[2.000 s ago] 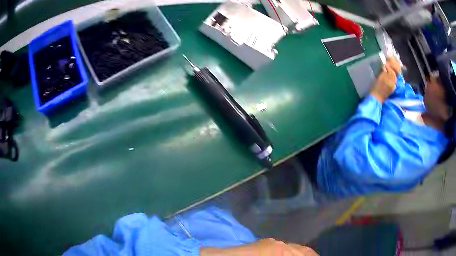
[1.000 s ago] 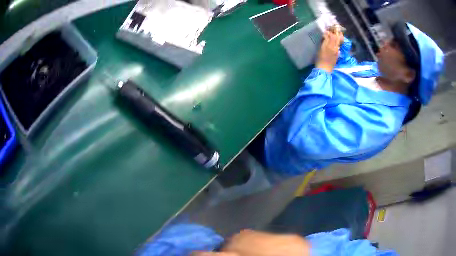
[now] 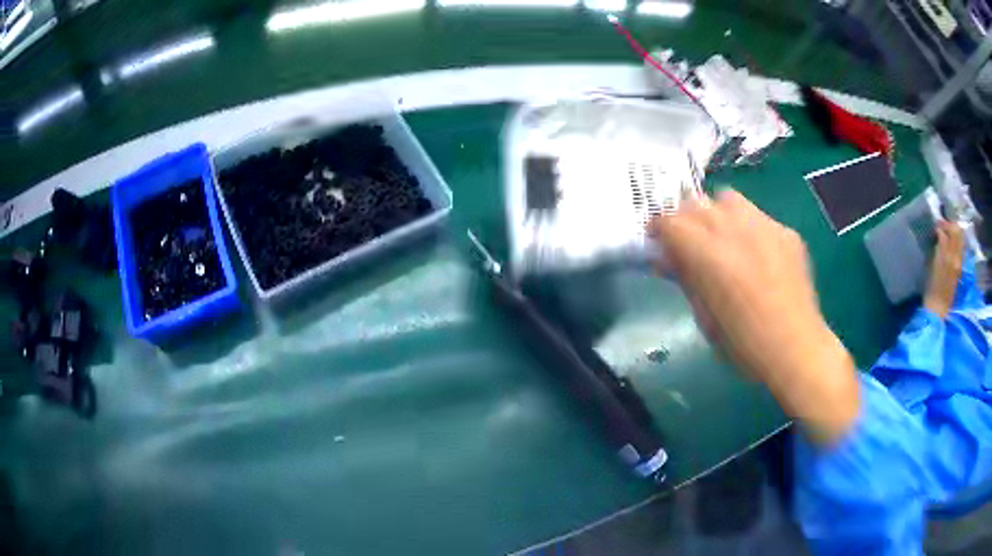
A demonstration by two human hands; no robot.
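A white housing shell with vent slots and a dark window is at the upper middle, blurred. My right hand reaches in from the lower right, its fingers on the shell's right end; it looks gripped, though blur hides the fingertips. My left hand is not in view. A black electric screwdriver lies diagonally on the green bench, below the shell, its thin bit pointing to the upper left.
A blue bin and a clear bin of black pieces stand at left, black modules beyond. At upper right are another white housing with red wire, a red item, a dark panel and a neighbour's hand on a grey-white piece.
My right hand has come up from the bottom edge to the shell. The shell has turned and sits closer to the screwdriver's bit. The camera view has swung back left.
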